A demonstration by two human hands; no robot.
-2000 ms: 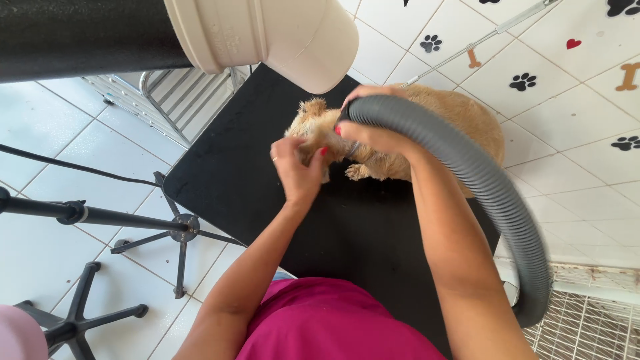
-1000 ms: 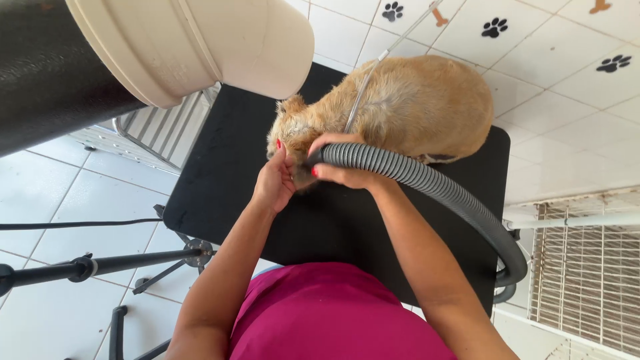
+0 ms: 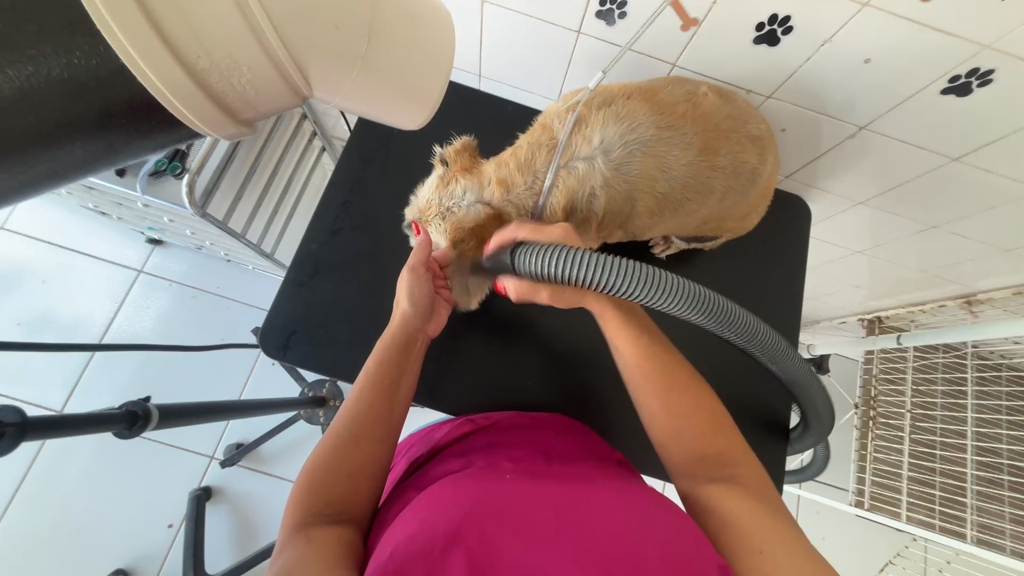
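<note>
A tan dog (image 3: pixel 640 160) with damp-looking fur stands on a black grooming table (image 3: pixel 512 352), its head toward the left. Around its neck runs a clear loop lead (image 3: pixel 560 160) that rises toward the wall. My right hand (image 3: pixel 544 268) grips the end of a grey ribbed dryer hose (image 3: pixel 680 292), with the dark nozzle (image 3: pixel 498 264) against the dog's ear. My left hand (image 3: pixel 424 284) is at the side of the dog's head, its fingers at the ear (image 3: pixel 468 280). Part of the muzzle is hidden behind that hand.
A large cream pipe-like fitting (image 3: pixel 344 56) on a black cylinder hangs at upper left, near the view. Behind it stands a metal rack (image 3: pixel 256 176). A black stand (image 3: pixel 320 400) is on the floor at left, a white wire cage (image 3: pixel 936 424) at lower right. A tiled wall borders the table.
Both hands were closer to the dog's face two seconds ago; now they are at its hanging ear, with the nozzle against it. The view has shifted.
</note>
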